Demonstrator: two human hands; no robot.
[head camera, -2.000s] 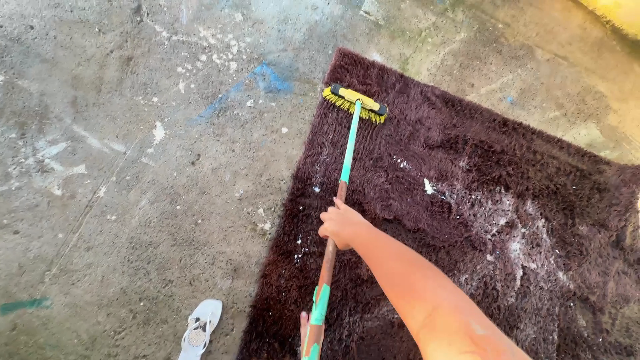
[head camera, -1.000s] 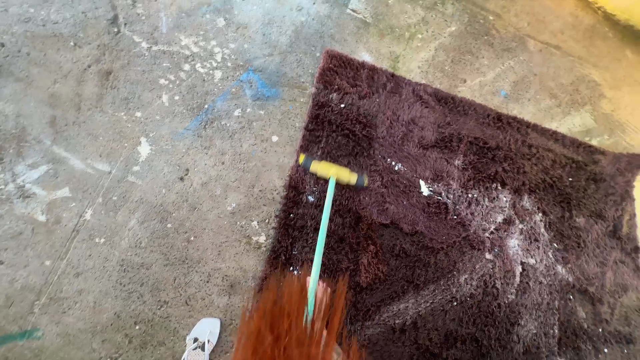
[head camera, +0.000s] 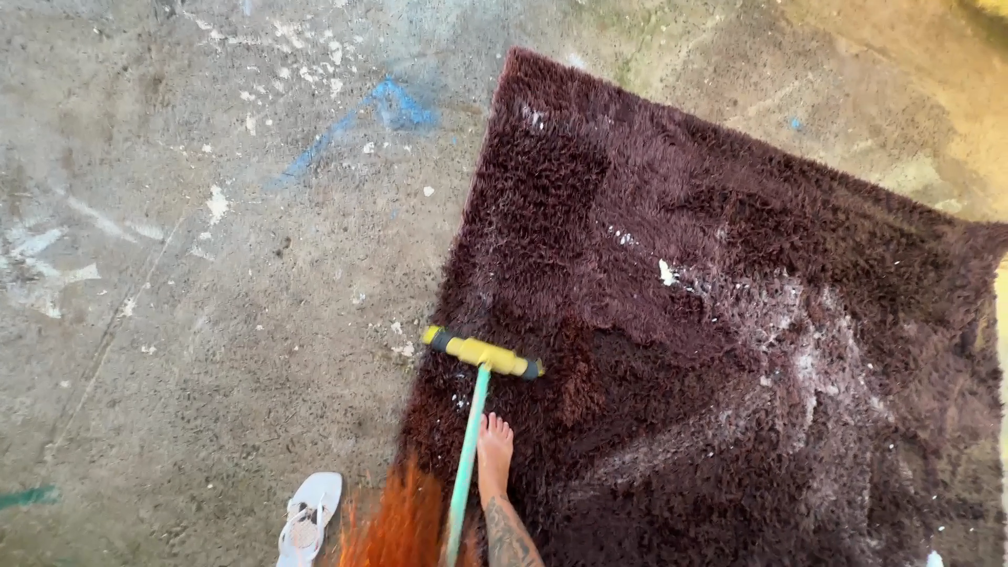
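Note:
A yellow and black brush head (head camera: 484, 353) on a mint-green pole (head camera: 466, 465) lies across the left edge of a dark brown shaggy rug (head camera: 646, 394). White residue marks the rug's pile at the right and near its top corner. The pole runs down out of view at the bottom. Neither my left hand nor my right hand shows in this frame, so their hold on the pole is hidden. Orange-brown hair (head camera: 402, 520) blurs across the bottom, just left of the pole.
A bare tattooed foot (head camera: 496, 457) stands on the rug beside the pole. One white sandal (head camera: 305, 516) lies on the rough concrete floor (head camera: 236, 394) at the lower left. Blue paint (head camera: 398, 106) and white spots mark the concrete.
The brush head has moved from near the rug's top corner down along its left side, toward the foot. The hand and forearm on the pole two seconds ago have left view.

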